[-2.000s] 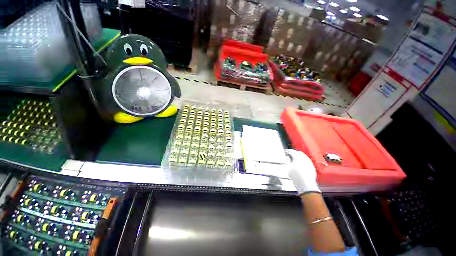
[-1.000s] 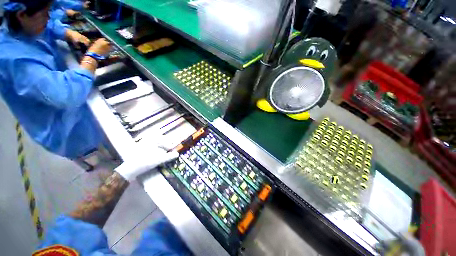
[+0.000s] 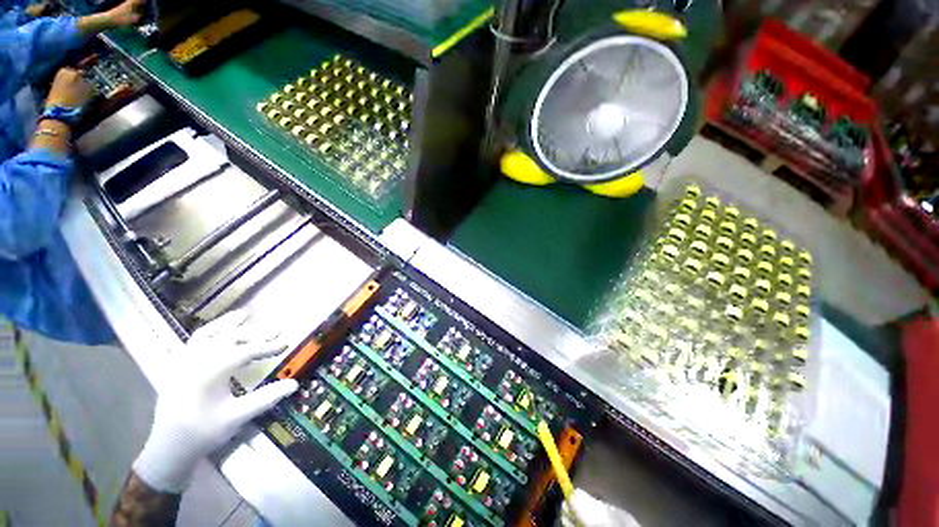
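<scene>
The black carrier (image 3: 309, 453) lies on the conveyor in front of me and holds rows of green circuit boards (image 3: 412, 420) with mixed parts. Orange bars (image 3: 327, 331) sit at its two ends. My left hand (image 3: 209, 396), in a white glove, is at the carrier's left end with fingers spread, its fingertips by the orange bar, holding nothing. My right hand (image 3: 597, 511), in a white glove, is cut off by the bottom edge. It holds a thin yellow stick (image 3: 555, 458), whose tip points at the boards near the carrier's right end.
A blister tray of yellow parts (image 3: 721, 309) lies right of the penguin fan (image 3: 607, 108). Another tray (image 3: 345, 124) lies under the shelf. Metal conveyor rails (image 3: 221, 247) run at left, beside a person in a blue smock (image 3: 36, 226). White paper (image 3: 849, 396) and red bins stand at right.
The view has swung left from the red bin and moved closer to the carrier. My left hand has opened at the carrier's left end. My right hand now shows with the yellow stick over the carrier.
</scene>
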